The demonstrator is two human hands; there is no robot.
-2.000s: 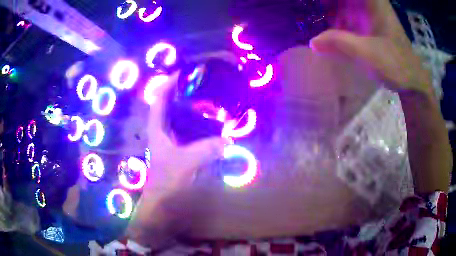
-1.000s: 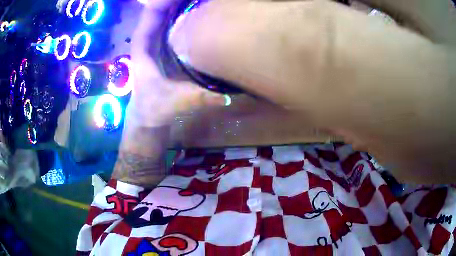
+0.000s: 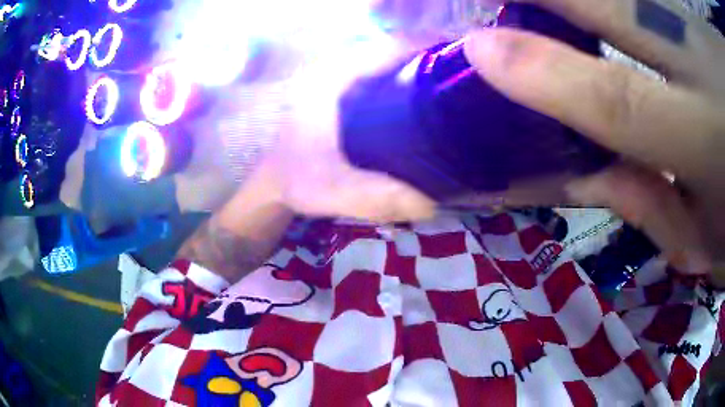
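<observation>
A black round speaker body (image 3: 477,119) is held close to the camera, in front of my chest. My left hand (image 3: 342,179), partly washed out by glare, holds its left end from below. My right hand (image 3: 604,103) is large and near, its fingers wrapped over the top and right side of the unit. A strong white glare covers the area above my left hand and hides the unit's left end. A thin pink reflection lies on the unit's upper edge.
Several lit LED-ring units (image 3: 143,151) stand on the bench at the left. A blue crate (image 3: 119,238) sits below them at the lower left. The green floor with a yellow line (image 3: 75,296) shows beneath. A checked garment fills the bottom.
My right hand has moved right and back from the lens, exposing the black body. White glare has appeared above my left hand. The bench units have shifted slightly left and up in view.
</observation>
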